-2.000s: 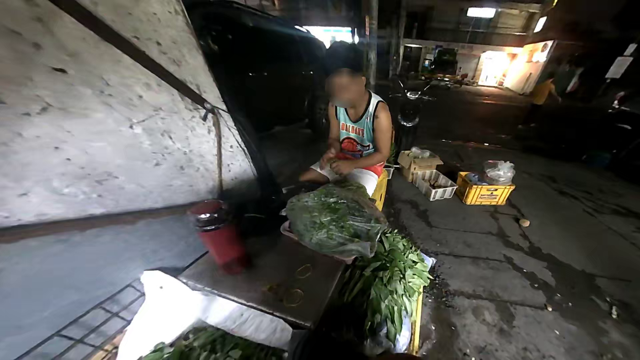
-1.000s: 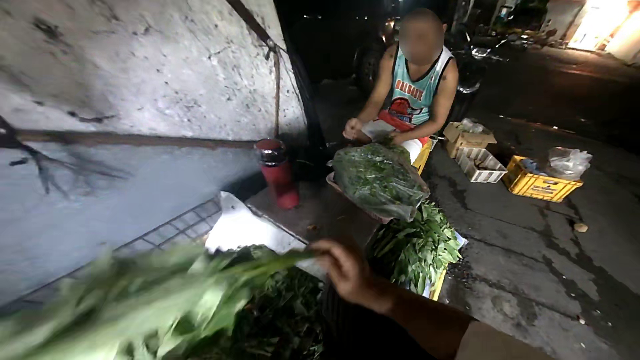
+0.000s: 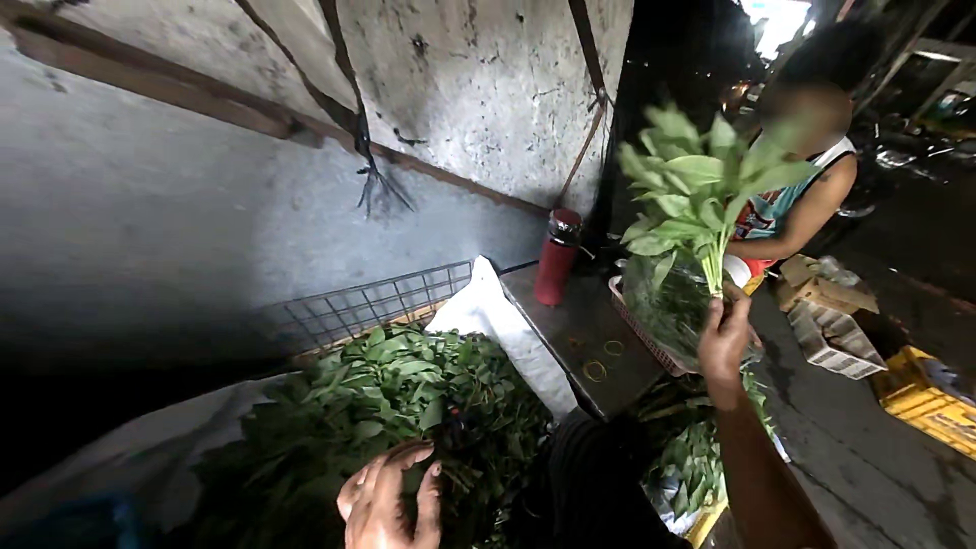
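My right hand [image 3: 724, 335] grips the stems of an upright bunch of leafy greens [image 3: 690, 198]. Behind and below that bunch, a pink plastic basket [image 3: 644, 335] holds greens in a clear plastic bag [image 3: 667, 305]. My left hand [image 3: 393, 496] hovers over or rests on a large heap of leafy greens [image 3: 412, 374], fingers curled apart and nothing seen between them; contact cannot be told. White sacking [image 3: 518, 343] lies along the heap's edge. Yellow rubber bands [image 3: 595, 371] lie on a dark tabletop [image 3: 560, 328] between the heap and the basket.
A red tumbler [image 3: 557, 263] stands at the tabletop's back, near the wall [image 3: 457, 206]. A metal grid [image 3: 374, 297] borders the heap. Across from me sits another person [image 3: 816, 183]. More greens [image 3: 690, 457] lie below the basket; a white crate [image 3: 835, 343] and a yellow crate [image 3: 926, 396] stand at right.
The view has swung strongly. My right hand, not seen two seconds ago, held blurred greens low over the heap one second ago; now it holds a bunch upright before the basket. My left hand has come into view.
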